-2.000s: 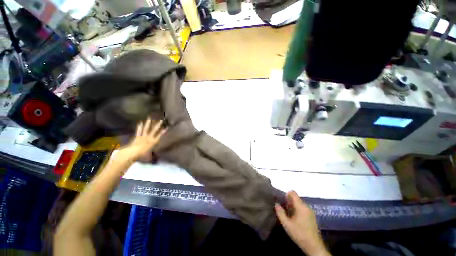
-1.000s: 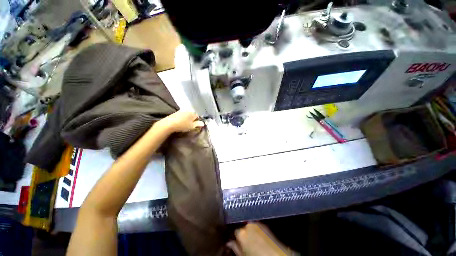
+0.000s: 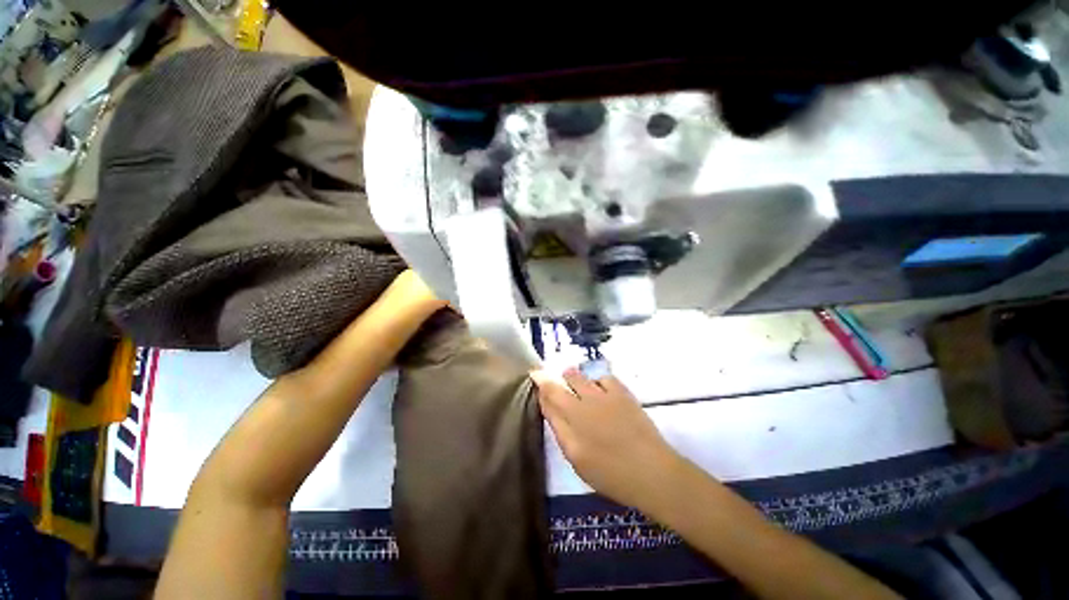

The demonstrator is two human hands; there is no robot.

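Observation:
A bulky brown jacket [image 3: 199, 199] with textured outer cloth lies left of the white sewing machine head [image 3: 727, 176]. Its smooth brown sleeve [image 3: 469, 469] hangs over the table's front edge. My left hand [image 3: 424, 300] is at the top of the sleeve, beside the machine head; its fingertips are hidden behind the head. My right hand [image 3: 592, 428] pinches the sleeve's right edge just in front of the presser foot [image 3: 592, 338]. Whether the cloth is under the needle is hidden.
A ruler strip [image 3: 750, 516] runs along the front edge. Red snips [image 3: 852, 343] and a blue-green pen [image 3: 864, 336] lie right of the needle, near a brown open box [image 3: 979, 387]. A yellow-taped panel [image 3: 80, 469] is at the left. A dark shape overhangs the machine.
My right hand has come up from below the table edge to the presser foot. The view has moved closer to the needle. The sleeve still hangs over the front edge.

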